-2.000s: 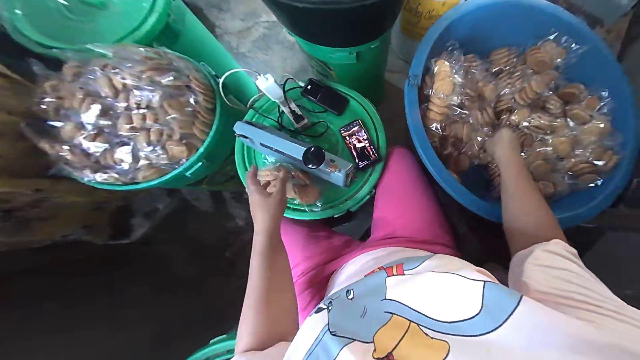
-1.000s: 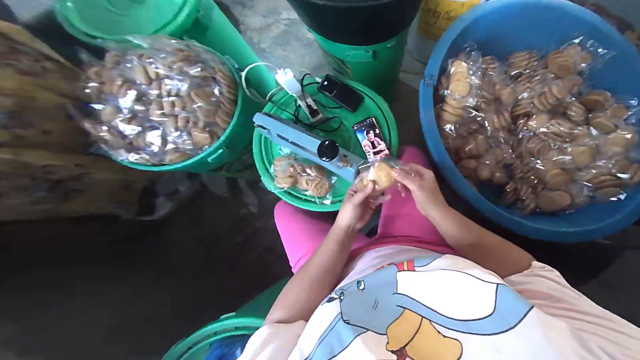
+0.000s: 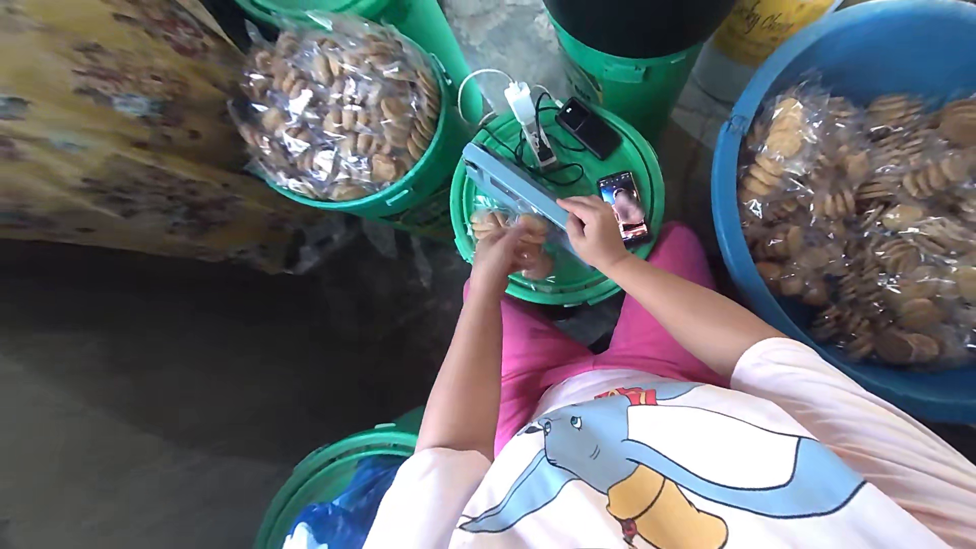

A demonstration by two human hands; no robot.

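On a green bucket lid [image 3: 568, 293] lies a blue-grey hand impulse sealer [image 3: 515, 179]. My right hand [image 3: 596, 230] rests on the near right end of the sealer and presses it. My left hand [image 3: 499, 255] grips a clear plastic bag of round cookies [image 3: 534, 236] along the near side of the sealer. Part of that bag is hidden by my fingers, and whether its mouth lies in the sealer's jaws I cannot tell. More bagged cookies [image 3: 488, 223] lie on the lid beside my left hand.
A lit phone [image 3: 625, 207], a black device [image 3: 588, 128] and a power strip with cables [image 3: 540, 145] share the lid. A green bucket [image 3: 404, 200] heaped with bagged cookies stands left; a large blue tub [image 3: 724, 206] of bagged cookies stands right. Another green bucket [image 3: 293, 480] holds blue plastic.
My right hand was in the blue tub, then held a bag with my left hand near the phone. Now the bag is at the sealer, with my right hand on the sealer's end.
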